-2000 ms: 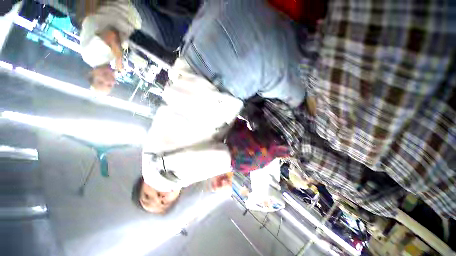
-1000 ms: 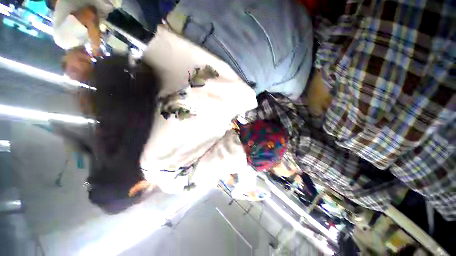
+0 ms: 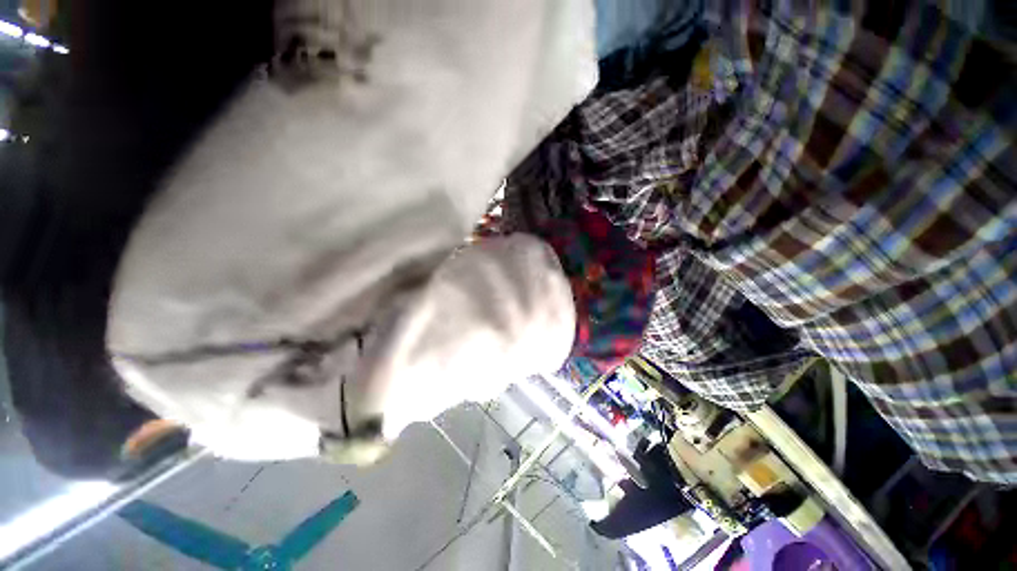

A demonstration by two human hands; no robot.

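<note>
Neither my left hand nor my right hand can be made out. The view is tilted sideways. Brown, white and blue plaid cloth (image 3: 881, 212) fills the right side, very near; whether it is worn or loose is unclear. A person in a white top (image 3: 323, 223) fills the left and middle, with a large dark blurred area, probably hair, along the left edge. A red and dark patterned cloth piece or cap (image 3: 619, 290) shows between the white top and the plaid.
A sewing machine or similar pale machine (image 3: 725, 452) stands on a table edge at lower right, with a purple object (image 3: 809, 549) beside it. A teal ceiling fan (image 3: 262, 554) shows at the bottom left. Tube lights and thin pale frames lie beyond.
The person in white now looms much larger and covers most of the left. The blue-grey clothing at the top has mostly left view. The machine appears larger; the purple object has appeared.
</note>
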